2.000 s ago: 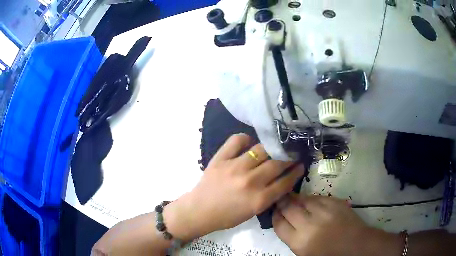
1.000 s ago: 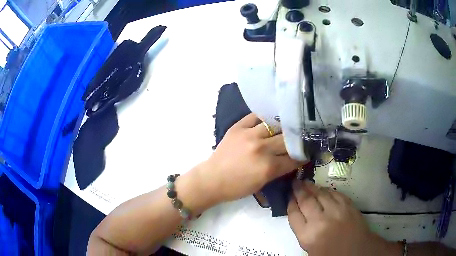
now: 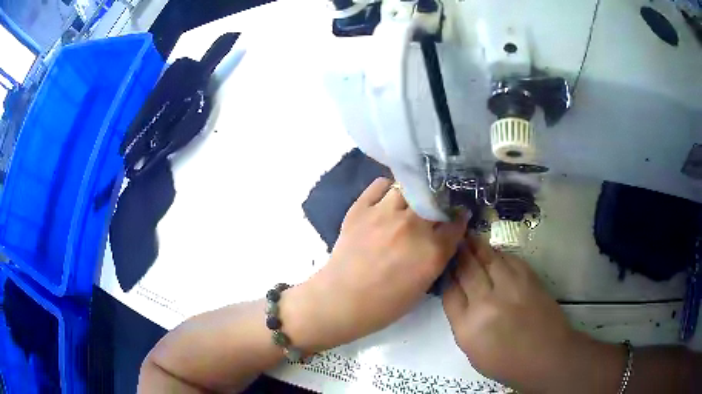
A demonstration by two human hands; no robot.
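Observation:
A black pouch body panel (image 3: 339, 192) lies on the white table, partly under my left hand (image 3: 385, 262). My left hand presses on the fabric, with its fingertips at the needle area (image 3: 469, 192). My right hand (image 3: 504, 308) is just right of it, with fingertips close to the left ones at the fabric's edge. A small dark part of the fabric shows between and below the hands. The fingertips and the seam are mostly hidden by the hands and the white guard (image 3: 400, 131). The sewing machine head (image 3: 616, 108) stands above.
Stacked black pieces (image 3: 646, 231) lie on the bed at right, beside a purple-blue stick (image 3: 690, 300). Black zipper pieces (image 3: 173, 115) lie at left by a blue bin (image 3: 69, 169). Another blue bin (image 3: 58, 323) is below. Cream knobs (image 3: 512, 138) are near the needle.
The panel has turned, and its visible part now points up and left. My hands stay together at the needle and have moved slightly up. The camera view has shifted a little.

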